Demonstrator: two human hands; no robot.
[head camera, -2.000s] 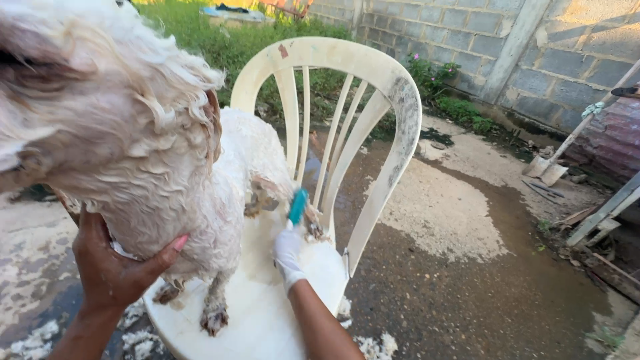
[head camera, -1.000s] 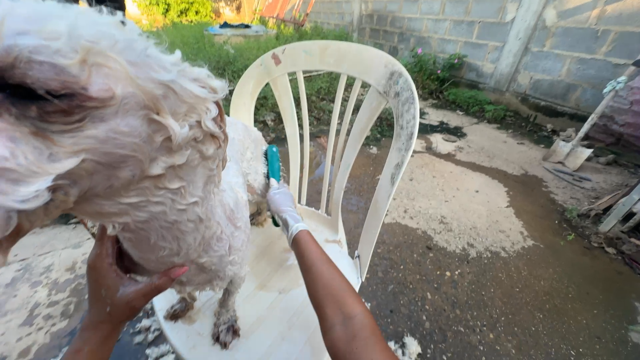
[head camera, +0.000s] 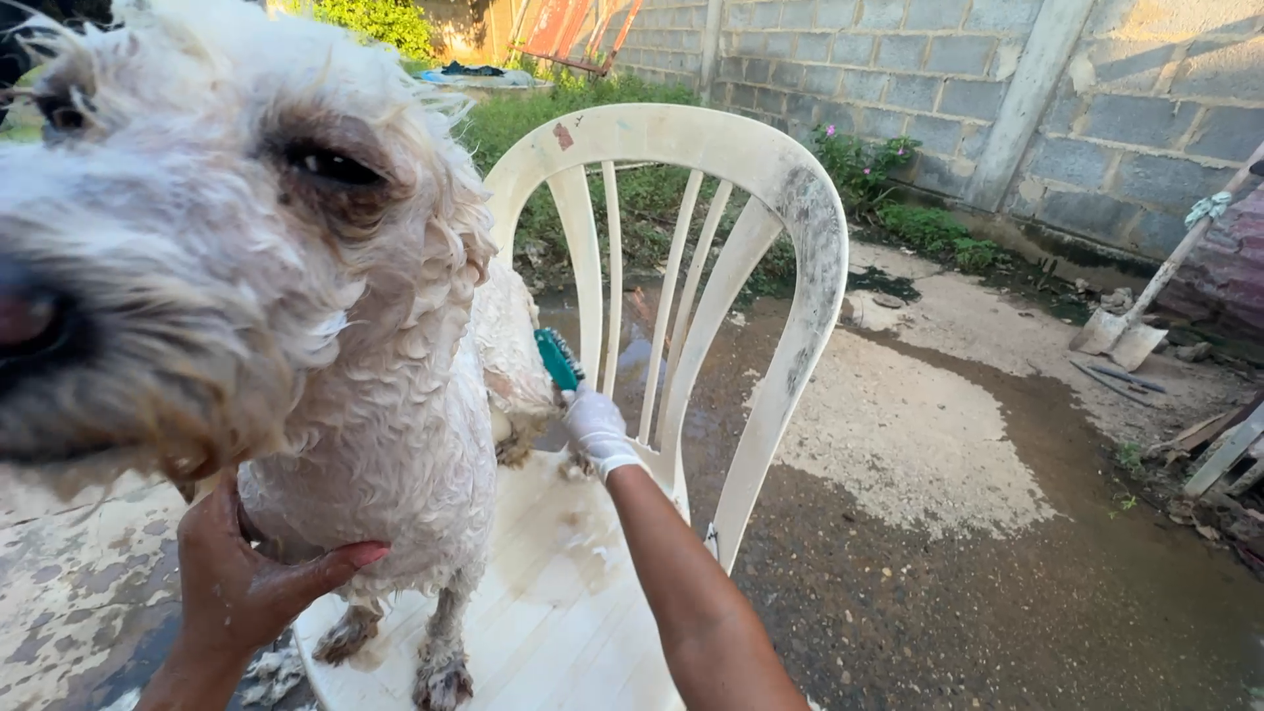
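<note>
A wet, white curly-haired dog (head camera: 395, 434) stands on a white plastic chair (head camera: 553, 592), its head large at the upper left and its paws dirty. My bare left hand (head camera: 257, 573) is pressed to the dog's chest and underside, thumb stretched across the front; part of its fingers is hidden behind the fur. In a white glove, my right hand (head camera: 595, 430) grips a teal bristle brush (head camera: 559, 358) beside the dog's hind leg, bristles facing up and to the right. Whether the brush touches the coat cannot be told.
The chair's slatted backrest (head camera: 681, 128) rises behind my right hand. Wet concrete ground (head camera: 908, 444) lies to the right, with a shovel (head camera: 1121, 336) near a block wall (head camera: 1136, 128). Clumps of white fur (head camera: 272, 676) lie at the lower left. Grass grows behind the chair.
The brush has moved from low by the hind paw, two seconds ago, up to the dog's hindquarters, and its tilt has changed. The dog's head now shows more of its face. My left hand remains at the chest.
</note>
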